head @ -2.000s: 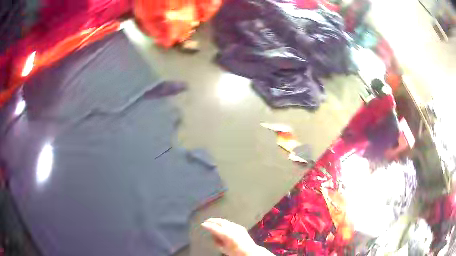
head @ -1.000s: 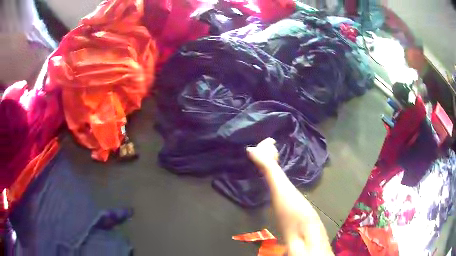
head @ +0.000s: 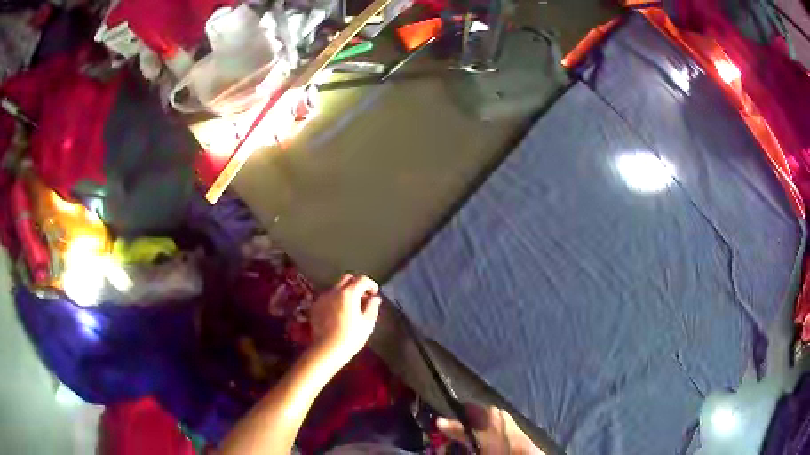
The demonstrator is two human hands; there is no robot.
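Note:
The slate-blue fabric lay (head: 551, 267) covers the right part of the table, with a straight dark edge and a corner towards me. My left hand (head: 346, 311) has its fingers closed at that near corner, seemingly pinching the cloth. My right hand (head: 493, 433) is at the bottom edge, partly cut off. Its fingers are around a narrow dark strip (head: 435, 364) that runs along the near edge of the lay towards my left hand. I cannot tell if the strip is cloth or a tool.
A yellow yardstick (head: 297, 98) lies slanted at the upper left of the table (head: 355, 195). An upright metal stand (head: 480, 53), an orange scrap (head: 418, 34) and a green object (head: 351, 51) are at the back. Mixed cloth heaps (head: 146, 178) lie left; orange fabric (head: 728, 75) edges the lay.
The view has swung to another part of the table; the dark purple heap and orange bunch are out of view. Both hands now show at the lay's near edge; one hand was over the heap before.

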